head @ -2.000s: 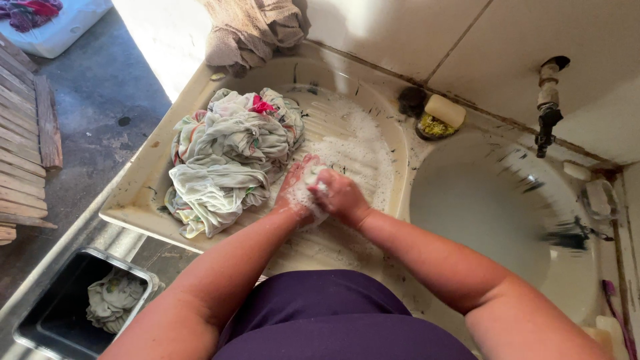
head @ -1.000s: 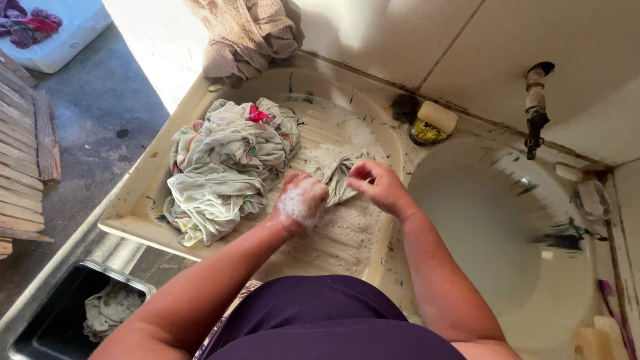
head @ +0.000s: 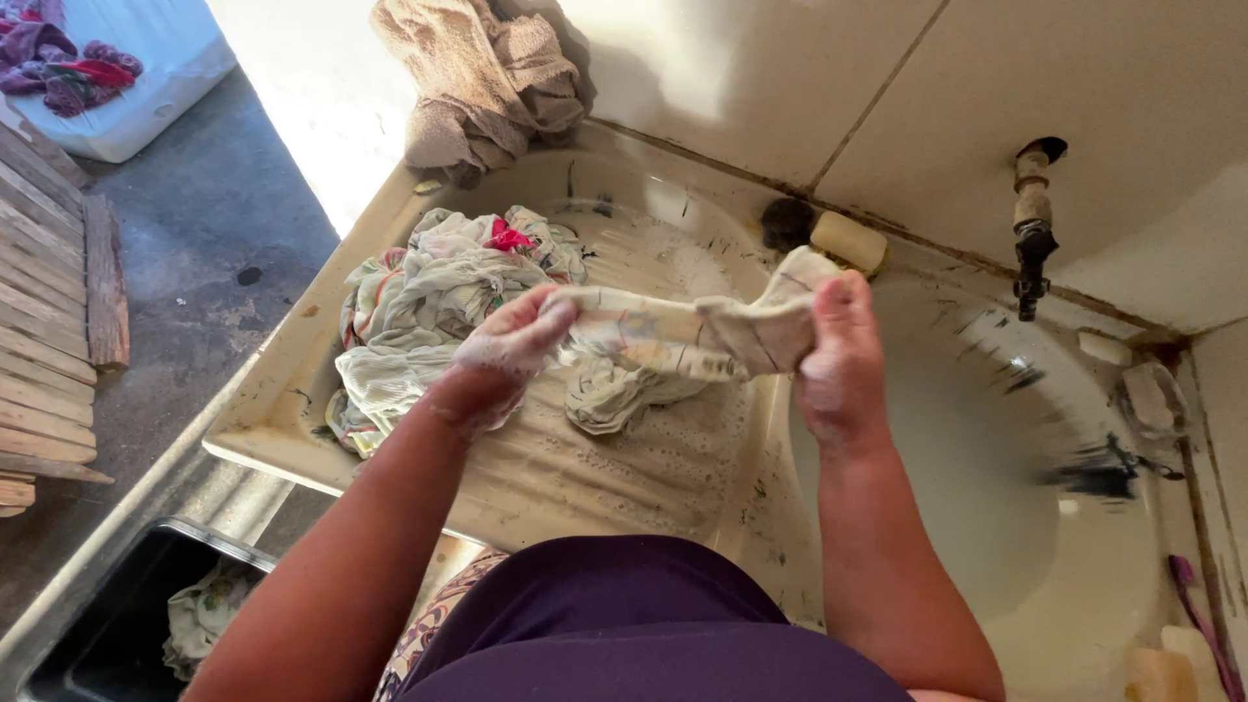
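Between my two hands a pale wet sock-like cloth [head: 673, 331] is stretched over the ribbed washboard side of the sink [head: 604, 478]. My left hand [head: 517, 336], with suds on it, pinches one end. The other end is gripped by my right hand [head: 840, 356], also soapy. Below the stretched cloth, a second pale wet cloth [head: 614, 395] lies crumpled on the ribs. A heap of light wet clothes [head: 439, 283] with a red patch rests to the left of my hands.
To the right is a basin [head: 926, 497] of cloudy water under a wall tap [head: 1032, 234]. A soap bar [head: 848, 242] sits on the back ledge. A beige towel [head: 487, 88] hangs at the back left corner. A black tub [head: 107, 624] holding cloth stands lower left.
My hands have moved apart and now hold a cloth stretched between them. One second ago they were close together, near a crumpled cloth on the ribs.
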